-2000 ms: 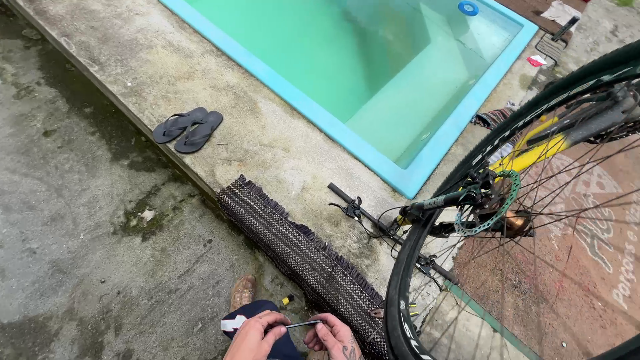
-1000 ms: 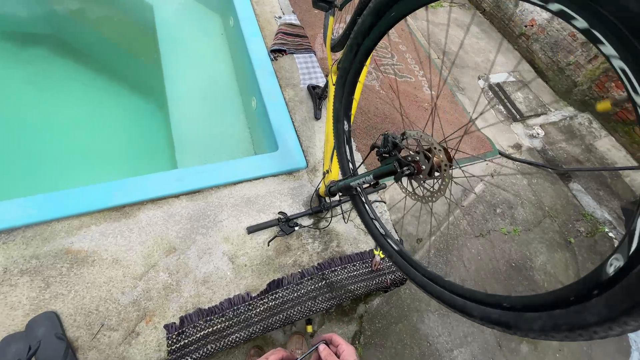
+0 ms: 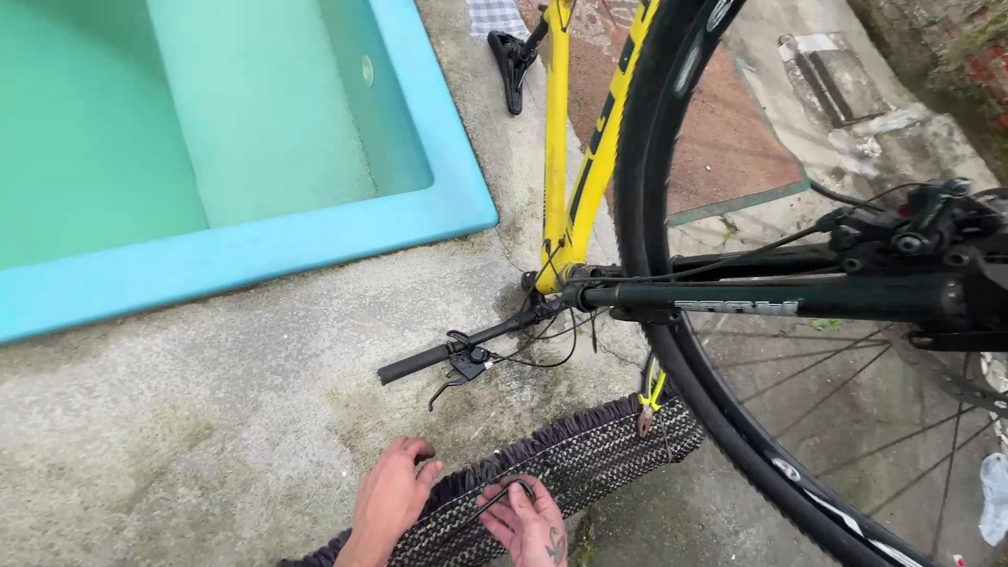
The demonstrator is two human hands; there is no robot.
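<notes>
A yellow bicycle frame (image 3: 557, 150) stands upside down, its handlebar grip (image 3: 413, 365) and brake lever (image 3: 446, 391) low over the concrete. Its front wheel's tire (image 3: 709, 402) and black suspension fork (image 3: 732, 295) fill the right side. At bottom centre my right hand (image 3: 524, 520) pinches a thin dark rod-like tool (image 3: 494, 501), its exact kind unclear. To its left, my left hand (image 3: 398, 488) is empty, with fingers loosely curled and apart. Beneath both hands lies a black-and-white woven rug (image 3: 583, 457). Pliers with yellow handles (image 3: 649, 402) rest at the rug's far end.
A pool with a light blue rim (image 3: 465, 197) takes up the upper left. The bicycle saddle (image 3: 510, 71) is by a checked cloth (image 3: 492, 17). A reddish mat (image 3: 732, 150) lies behind the wheel, and a brick wall (image 3: 994, 87) borders the upper right. Clear plastic (image 3: 994, 496) sits at the right edge.
The view has swung right and nearer to the bicycle. My left hand has come off the thin tool, which both hands held two seconds ago; my right hand still holds it.
</notes>
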